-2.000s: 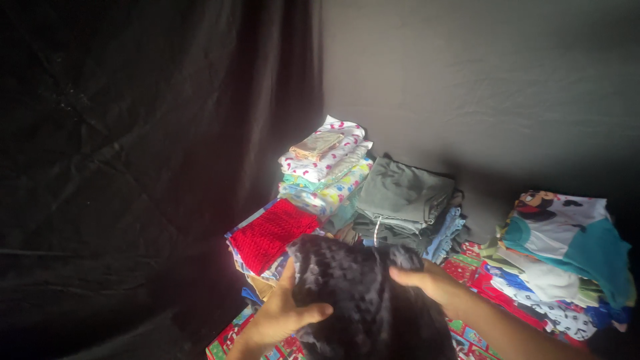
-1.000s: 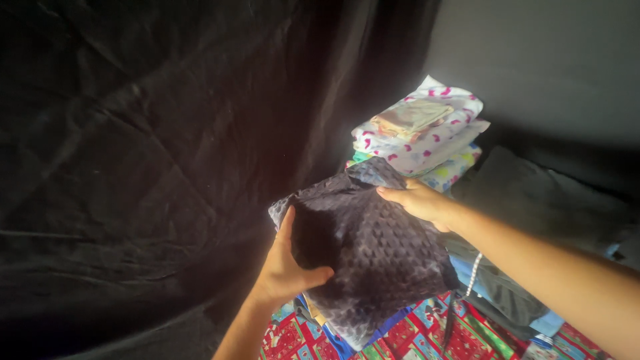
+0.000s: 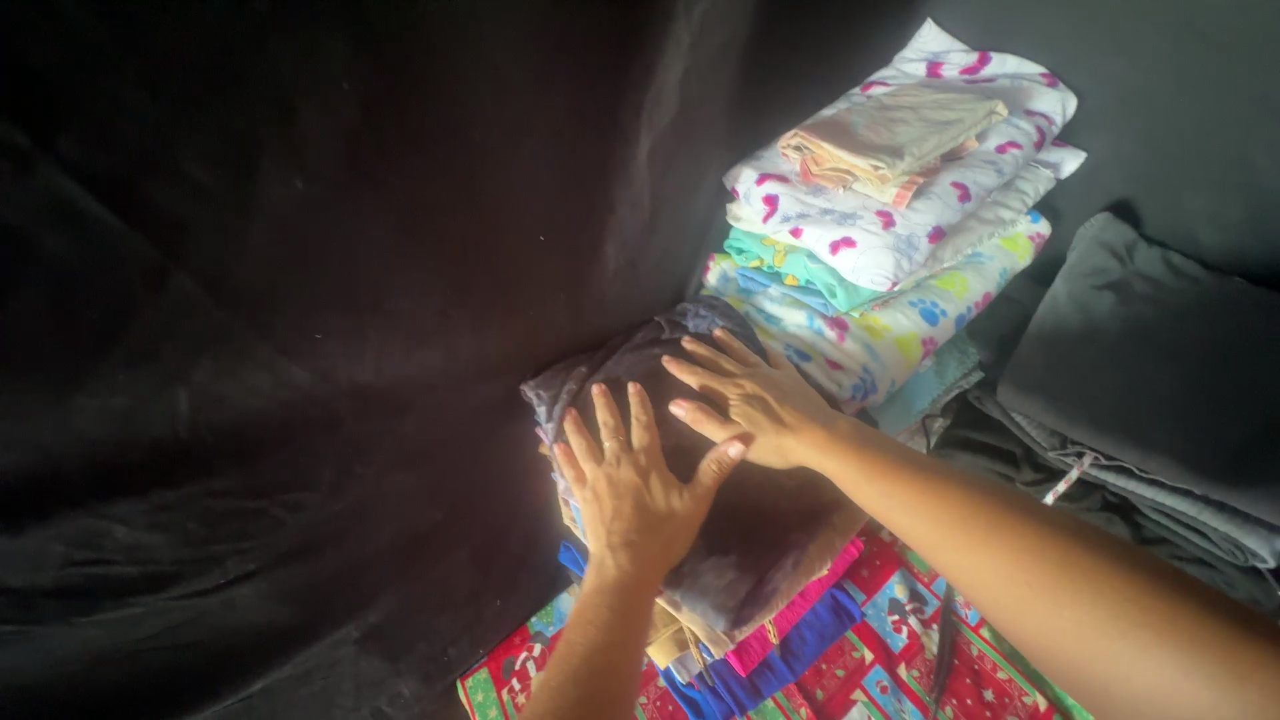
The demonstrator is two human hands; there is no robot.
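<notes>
A dark grey folded cloth (image 3: 750, 550) lies on top of a stack of folded clothes. Flat on its left part rests my left hand (image 3: 640, 480), fingers spread, a ring on one finger. My right hand (image 3: 750, 400) presses flat on the same cloth, further up and to the right, its fingers apart. The two hands nearly meet at the left thumb. Beneath the dark cloth show the edges of a tan fabric, a pink fabric (image 3: 800, 607) and a blue fabric (image 3: 750, 685).
Behind stands a stack of folded cloths with a white butterfly-print one (image 3: 840, 210) and a small beige one (image 3: 890, 130) on top. Dark grey folded garments (image 3: 1150, 350) lie at right. A red patterned cloth (image 3: 900, 640) covers the surface; black fabric (image 3: 300, 300) hangs at left.
The dark cloth, held up between both hands before, now lies on the stack, and the hands have let it go and rest flat on it. The view has shifted left.
</notes>
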